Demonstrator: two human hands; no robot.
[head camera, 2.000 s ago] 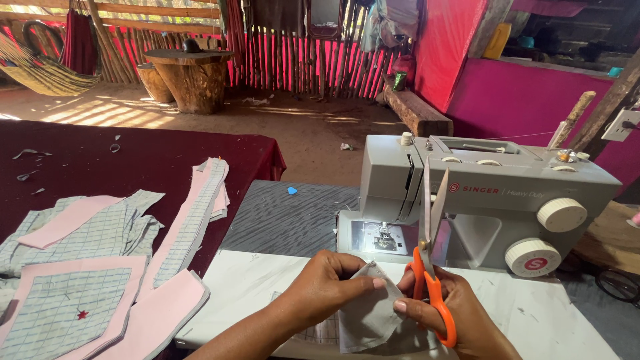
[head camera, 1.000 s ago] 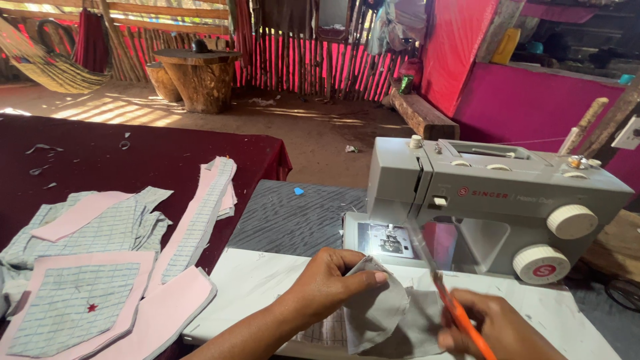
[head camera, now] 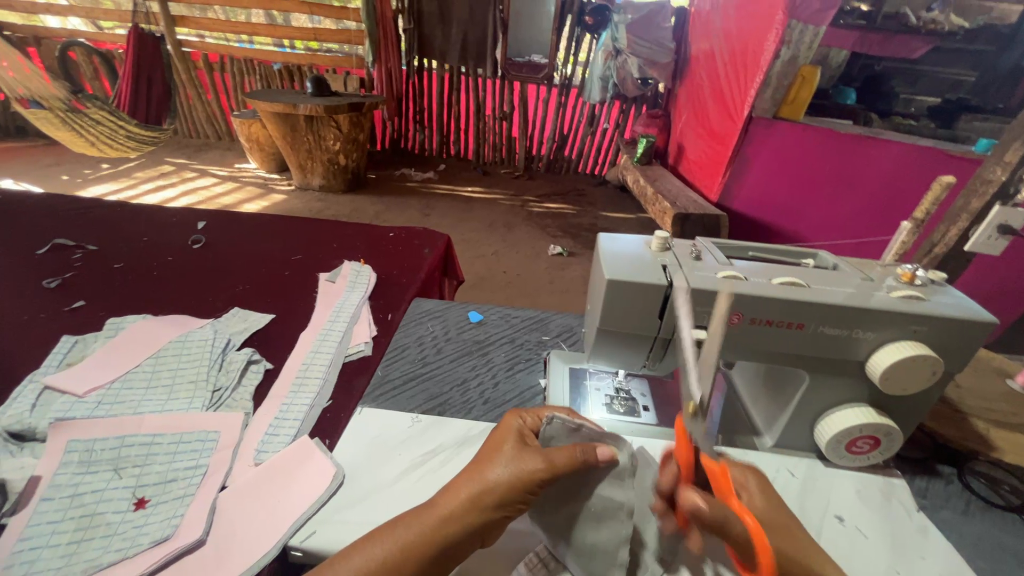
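Note:
My left hand [head camera: 532, 472] pinches a folded piece of grey fabric [head camera: 584, 504] near its top edge, thumb on the front. My right hand [head camera: 712, 496] holds scissors with orange handles [head camera: 740, 520]; their blades point up and stand apart, just right of the fabric. Behind both hands a grey Singer sewing machine [head camera: 800, 312] stands with its lamp lit over the needle plate. Part of the fabric's lower end lies past the frame's bottom edge.
Pink and checked cut fabric pieces [head camera: 128, 488] lie on a dark red cloth [head camera: 240, 240] at left. A small blue piece [head camera: 475, 317] rests on the dark part of the table. Thread scraps are scattered about. A wooden bench [head camera: 672, 192] stands beyond the machine.
The scissors tilted and blurred beside the fabric a second ago; now they point up with blades apart. My left hand still holds the grey fabric.

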